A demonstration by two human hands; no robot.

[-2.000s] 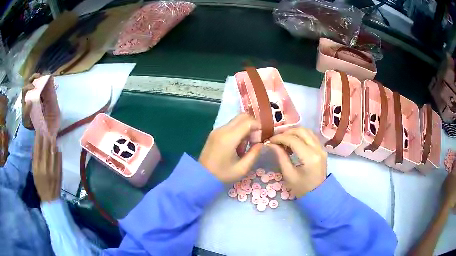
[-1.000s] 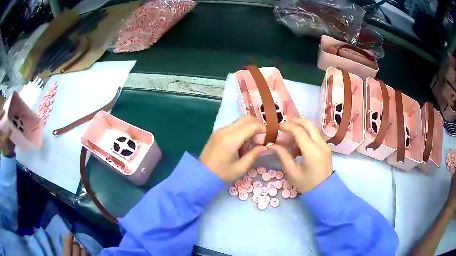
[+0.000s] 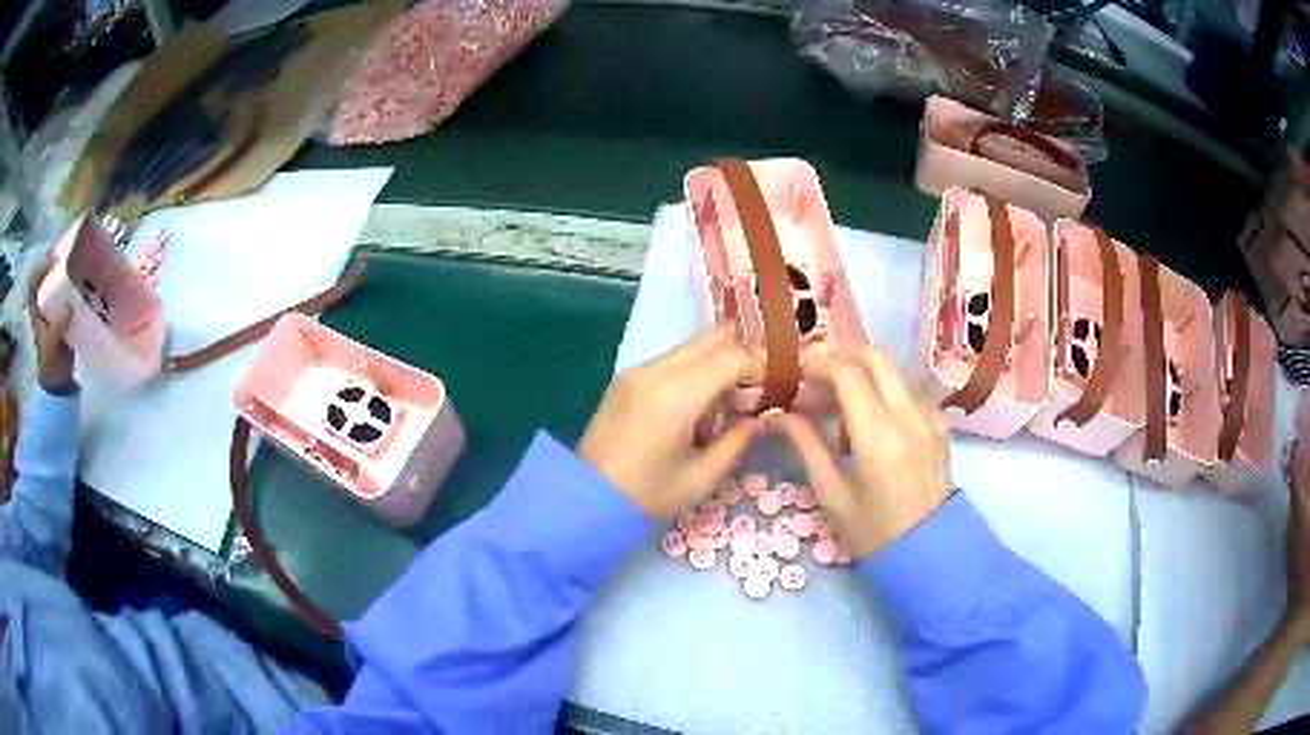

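A pink housing [image 3: 830, 244] stands on the white mat in front of me, with a brown strap [image 3: 769, 273] lying lengthwise across its open top. My left hand [image 3: 668, 424] and my right hand [image 3: 876, 445] grip its near end from both sides. My thumbs meet at the strap's near end, where a small pale cap [image 3: 776, 414] shows between them. My fingers partly hide that end of the housing. Several loose pink caps [image 3: 743, 539] lie on the mat just below my hands.
Several strapped housings [image 3: 984, 309] stand in a row on the right, another housing [image 3: 1006, 161] behind them. A housing [image 3: 342, 417] with a hanging strap is on the green belt at left. Neighbours' arms show at both sides, the left one [image 3: 43, 445] with a housing. Plastic bags [image 3: 438, 65] lie behind.
The housing in my hands has shifted slightly away from me, and its far end sits higher. My hands stay at its near end. The left neighbour's housing has moved.
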